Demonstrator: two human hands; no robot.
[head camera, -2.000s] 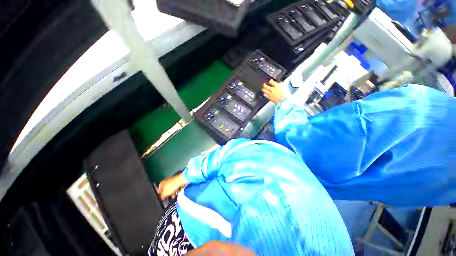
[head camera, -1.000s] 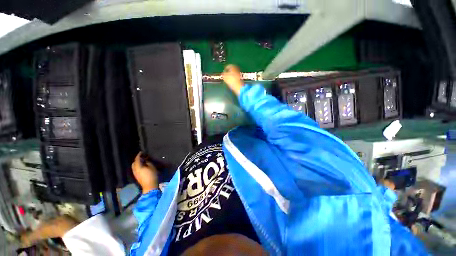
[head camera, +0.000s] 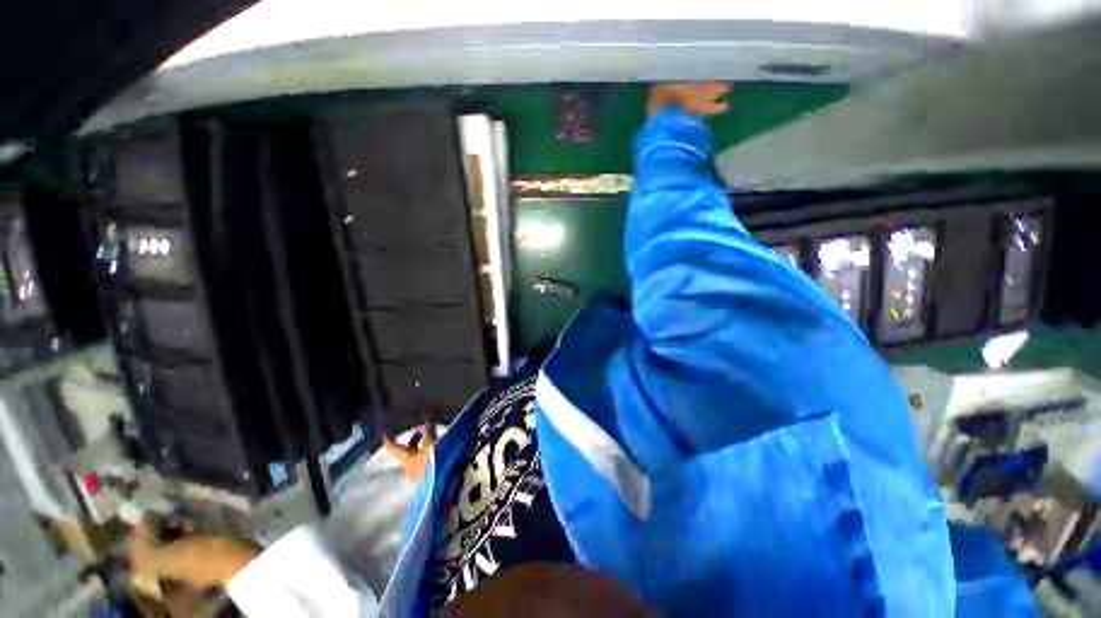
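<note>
My right hand (head camera: 691, 97) is stretched out over the green mat (head camera: 610, 139), at the edge of the pale rail. It is small and blurred, and any item in it cannot be made out. My left hand (head camera: 412, 454) is at the near end of the empty black tray (head camera: 411, 260), partly hidden by my smock; its grip is unclear. This black tray lies over a white parts tray (head camera: 491, 205), whose right edge shows. A small dark piece (head camera: 555, 286) lies on the near green surface. Another small dark piece (head camera: 575, 117) lies on the far mat.
A phone tray (head camera: 963, 272) with shiny phones is on the right, partly behind my sleeve. Stacked black trays (head camera: 199, 398) stand on the left. A pale rail (head camera: 507, 60) crosses the far side. A co-worker's hand (head camera: 187, 561) shows lower left.
My right hand has moved farther out and to the right. My left hand has shifted right and nearer my body. The view has turned, and the phone tray now shows farther right.
</note>
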